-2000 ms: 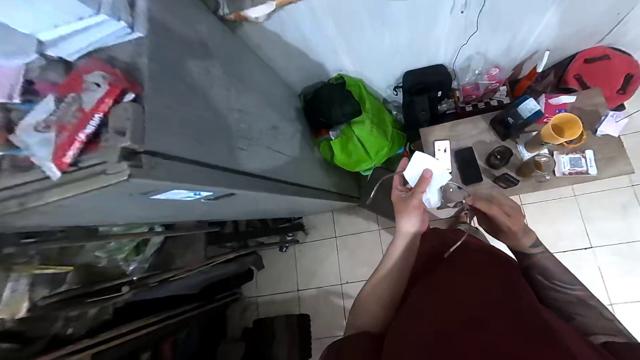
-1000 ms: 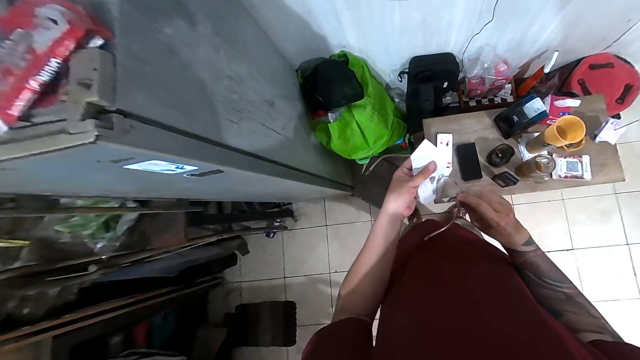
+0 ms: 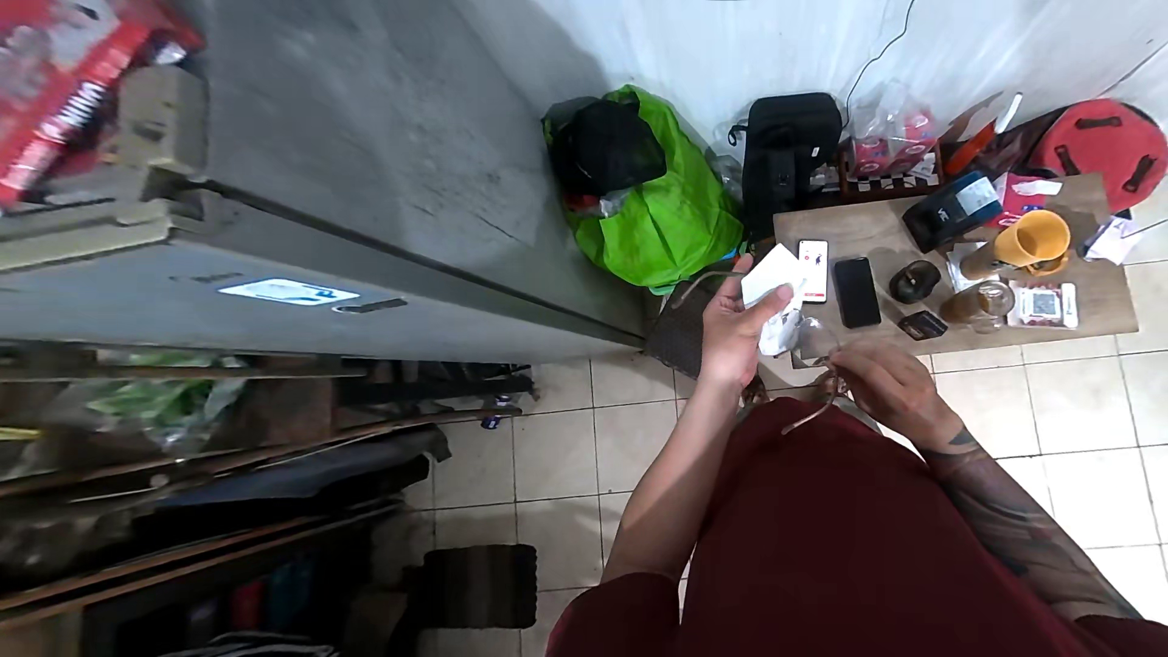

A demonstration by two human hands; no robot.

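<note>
My left hand [image 3: 733, 333] grips a folded white tissue or paper [image 3: 774, 274], its thumb pressed on top. Close beside it, a clear lens of a pair of eyeglasses [image 3: 815, 338] shows below the white piece. The fingers of my right hand [image 3: 890, 388] pinch the glasses near the frame. One thin temple arm points down toward the dark red shirt, and the other sticks out to the left behind my left hand. Whether the tissue touches the far lens is hidden by my left fingers.
Beyond my hands, a low wooden table [image 3: 1095, 319] carries a white-screened phone [image 3: 813, 272], a black phone [image 3: 856, 292], a glass mug [image 3: 990, 301], an orange cup [image 3: 1034, 239] and an ashtray-like dark bowl [image 3: 915, 281]. A green bag [image 3: 652, 228] and a grey refrigerator [image 3: 411, 164] stand left.
The view has shifted, with the refrigerator's top sliding out at the left. Both hands keep hold of the glasses and white piece; the left hand's grip on the white piece has altered slightly.
</note>
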